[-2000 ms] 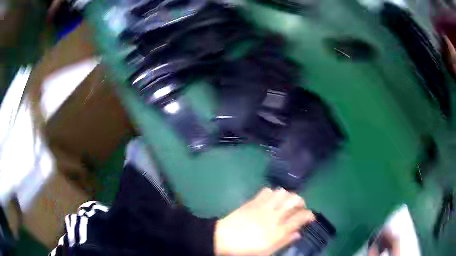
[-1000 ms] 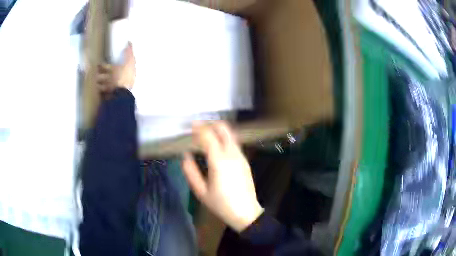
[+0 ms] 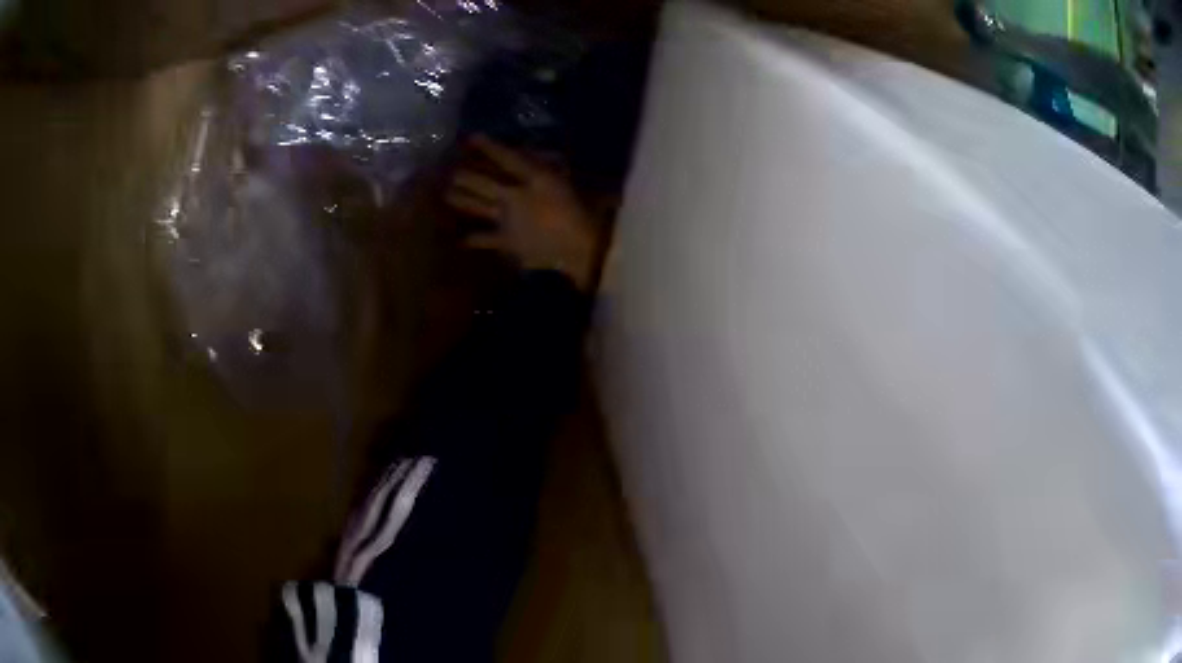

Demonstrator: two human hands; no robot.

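Observation:
My left hand (image 3: 529, 214) reaches deep into a brown cardboard box (image 3: 557, 518). Its fingers are spread and I see nothing held in it. It is dim and slightly blurred. A clear, crinkled plastic bag (image 3: 253, 246) lies to the left of the hand. Dark things (image 3: 544, 97) lie just above the fingers, too dark to tell what they are. A large white sheet or foam slab (image 3: 830, 350) stands to the right of my forearm. My right hand is not in view.
The white sheet fills most of the right side. The box's dark brown inside spreads across the left. A green surface (image 3: 1082, 26) shows at the top right corner. A small pale patch shows at the lower left edge.
The view has moved from the bench to the white sheets, then into the box. The white sheet now stands at the right. My left hand is deeper inside; my right hand has left the view.

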